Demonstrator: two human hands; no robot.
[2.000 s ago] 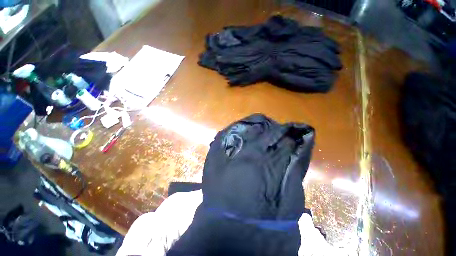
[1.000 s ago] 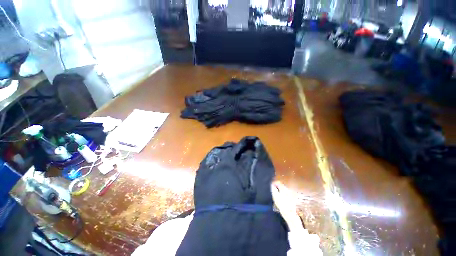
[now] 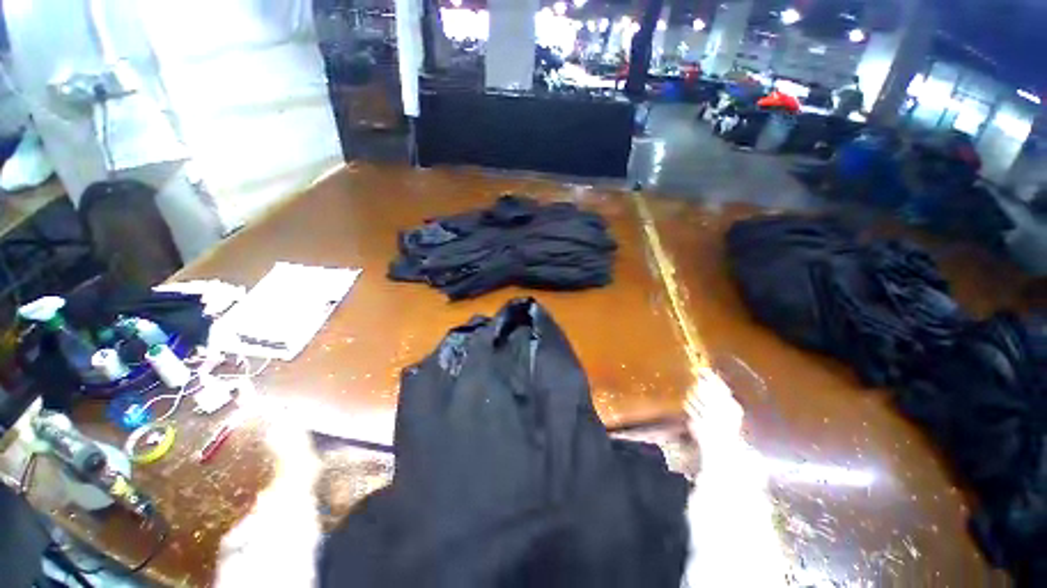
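A black garment bundle (image 3: 494, 459) lies in front of me, its folded end pointing away. A dark tie strip (image 3: 356, 443) shows on both sides of it, pulled out straight to left and right. My right hand (image 3: 714, 404) is closed at the strip's right end, beside the bundle and over the table seam. My left hand (image 3: 281, 431) is at the strip's left end, its fingers washed out by glare. Where the strip meets the bundle is hard to make out.
The brown table (image 3: 356, 241) bears another black bundle (image 3: 505, 247) farther back and a large black heap (image 3: 850, 299) at right. At left are papers (image 3: 293, 308), a white cord, a yellow tape roll (image 3: 150, 442), a red tool (image 3: 215, 443) and a cutter (image 3: 86, 459).
The view has tilted up. My hands have moved out from the bundle's sides and forward. The blue band across the bundle no longer shows; dark strip ends now stretch out sideways.
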